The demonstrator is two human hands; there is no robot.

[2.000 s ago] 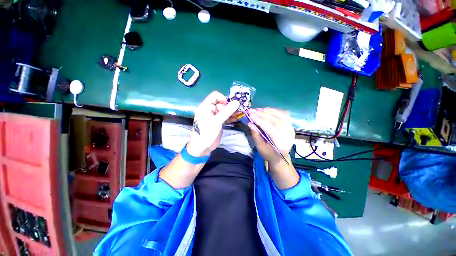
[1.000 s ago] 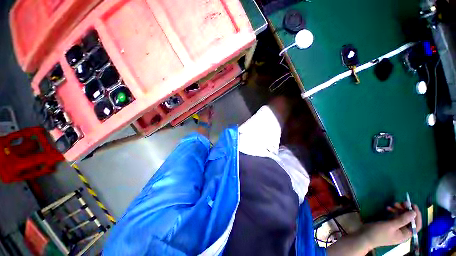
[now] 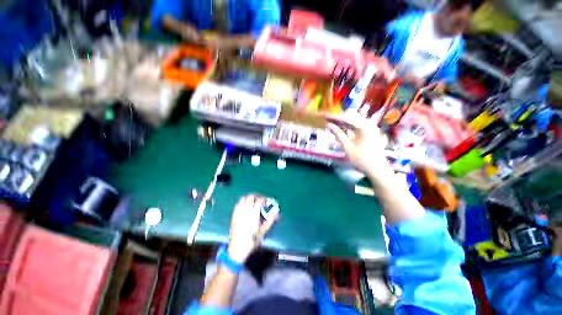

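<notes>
The picture is blurred. My left hand (image 3: 245, 226) is over the front of the green bench and holds a small watch case (image 3: 268, 210) with a pale rim and a dark middle at its fingertips. My right hand (image 3: 365, 143) is stretched forward over the white parts trays (image 3: 302, 136) at the rear. Its thumb and fingers look apart and I see no tool in it. I cannot make out the small parts under its fingertips.
A white disc (image 3: 153, 216) and a white strip (image 3: 206, 195) lie on the green bench (image 3: 314, 203) at the left. Pink trays (image 3: 58, 271) stand at the lower left. Tools and orange bins (image 3: 435, 189) are at the right. Two people are behind the bench.
The view has swung from the pink trays to the bench. The case that lay on the bench is now in my left hand. My right hand has moved to the rear trays; its thin tool no longer shows.
</notes>
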